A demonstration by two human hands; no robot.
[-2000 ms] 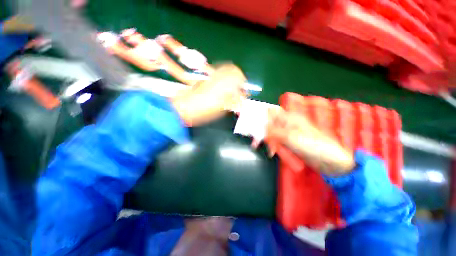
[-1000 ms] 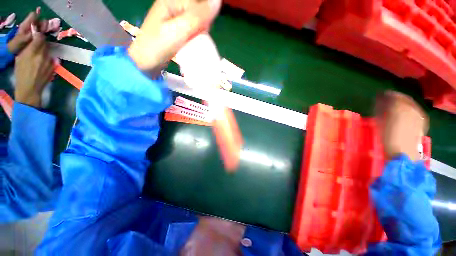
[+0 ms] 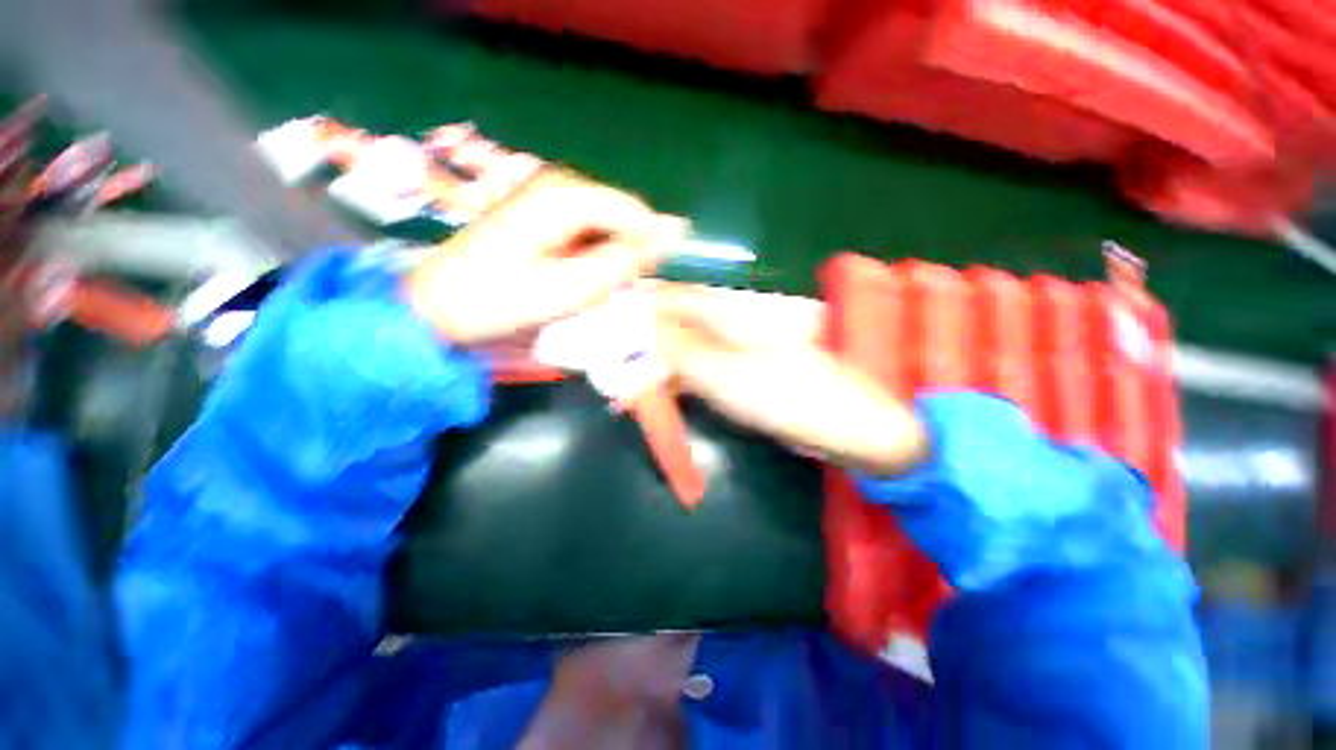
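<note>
A smartwatch (image 3: 601,344) with a whitish head and an orange strap is between my hands, blurred. My right hand (image 3: 747,366) holds it at the head, and the strap end hangs down over the dark bench. My left hand (image 3: 550,249) is just above and left of it, fingers bent, close to the watch; whether it grips anything is hidden by blur. The red tray (image 3: 938,330) lies right of my hands, partly under my right sleeve. A watch (image 3: 1128,315) sits in its rightmost channel. More watches (image 3: 384,179) lie on the belt beyond my left hand.
Stacked red trays (image 3: 1026,88) stand at the far right beyond the green belt (image 3: 733,132). A grey post (image 3: 161,117) rises at upper left. Another person's blue sleeve (image 3: 44,572) is at the left edge, near an orange strap (image 3: 120,311). A pale rail (image 3: 1260,377) divides bench and belt.
My right hand has moved left from the tray's right side to the watch. My left hand has come down beside it. A watch now shows in the tray's rightmost channel.
</note>
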